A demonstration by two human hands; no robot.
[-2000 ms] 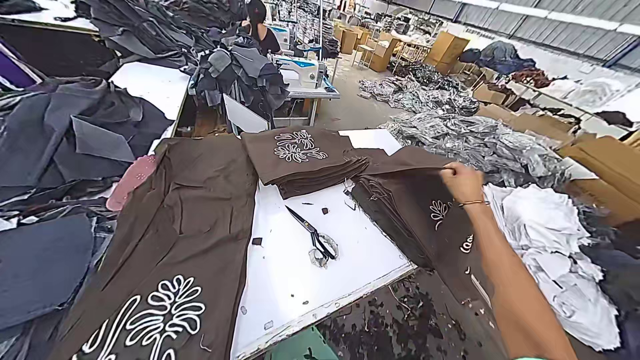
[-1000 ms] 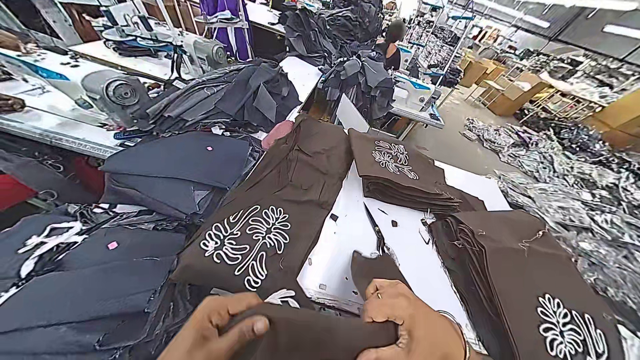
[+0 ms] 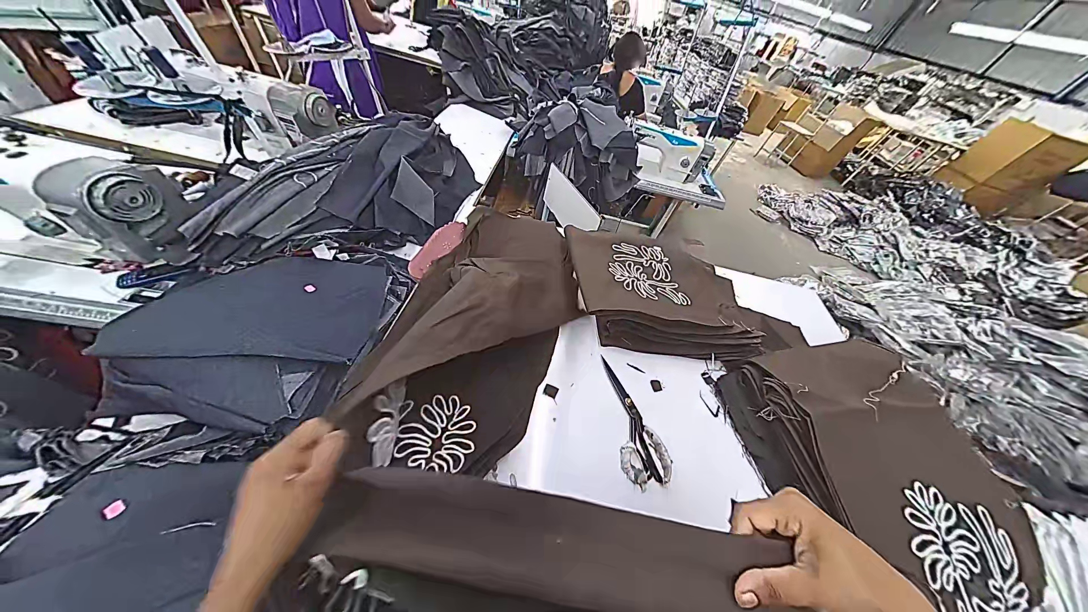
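Observation:
My left hand (image 3: pixel 293 484) grips the edge of a dark brown fabric panel, where brown cloth rises toward the pile behind. At the near table edge, my right hand (image 3: pixel 795 544) pinches the other end of a brown fabric piece (image 3: pixel 544 535) stretched between both hands. Beyond it, fabric shears (image 3: pixel 636 425) lie on the white tabletop (image 3: pixel 578 425). A folded stack of brown panels with white cord embroidery (image 3: pixel 654 280) sits behind the shears. More embroidered brown panels (image 3: pixel 884 442) hang over the table at right. Another brown pile (image 3: pixel 510 272) lies left of the shears, its embroidery partly covered.
Dark blue-grey fabric piles (image 3: pixel 246 331) lie at left, near sewing machines (image 3: pixel 127 200). A pink item (image 3: pixel 436 251) touches the left brown pile. Bundled garments (image 3: pixel 960 314) cover the floor at right. A seated person (image 3: pixel 627 76) is in the background; another stands at upper left.
My left hand has moved left, and the brown fabric between my hands is now stretched wider. Cloth on the left brown pile is now lifted over part of its embroidery.

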